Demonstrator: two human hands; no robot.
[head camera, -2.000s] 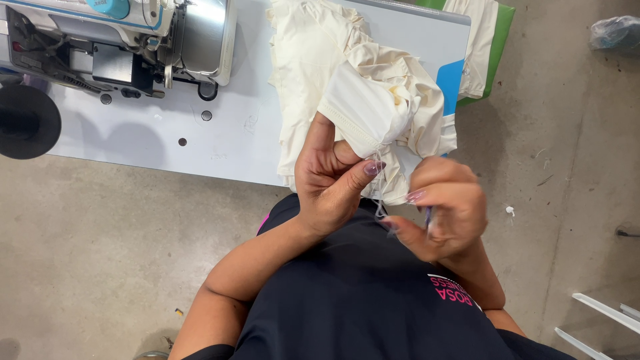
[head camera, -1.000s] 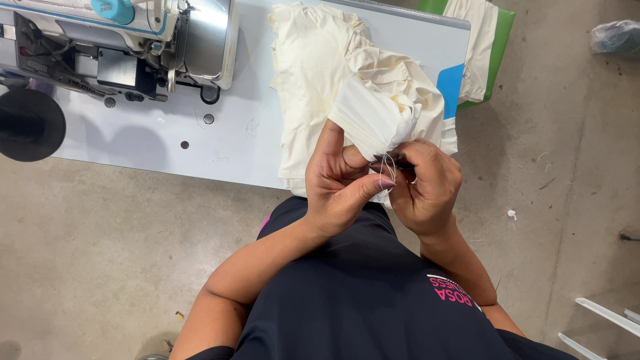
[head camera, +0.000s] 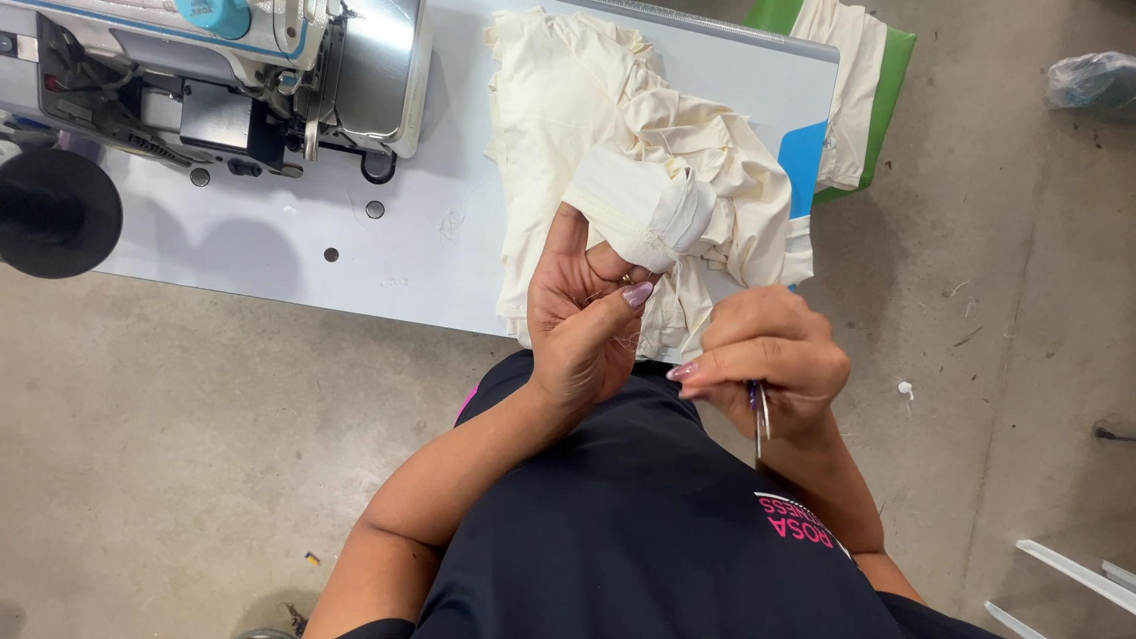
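Observation:
My left hand (head camera: 590, 311) grips the edge of a cream fabric piece (head camera: 635, 204), with its fingers partly behind the cloth and its thumb beside loose threads. The piece lies against a heap of cream cloth (head camera: 568, 106) on the table. To the right, apart from the fabric, my right hand (head camera: 772, 359) is closed around small metal snips (head camera: 760, 413), whose blades point down from the palm. Most of the snips' handle is hidden by the fingers. Thumb and forefinger of that hand are held close together.
An overlock sewing machine (head camera: 231, 80) stands at the left of the grey table (head camera: 426, 284). A black round disc (head camera: 58, 213) is at the far left. More cream cloth (head camera: 852, 89) hangs over a green container (head camera: 887, 115) beyond the table's right end. Thread scraps lie on the table.
My right hand was at the fabric beside my left fingers one second ago; it has moved away to the right with the snips. My left hand still holds the cloth.

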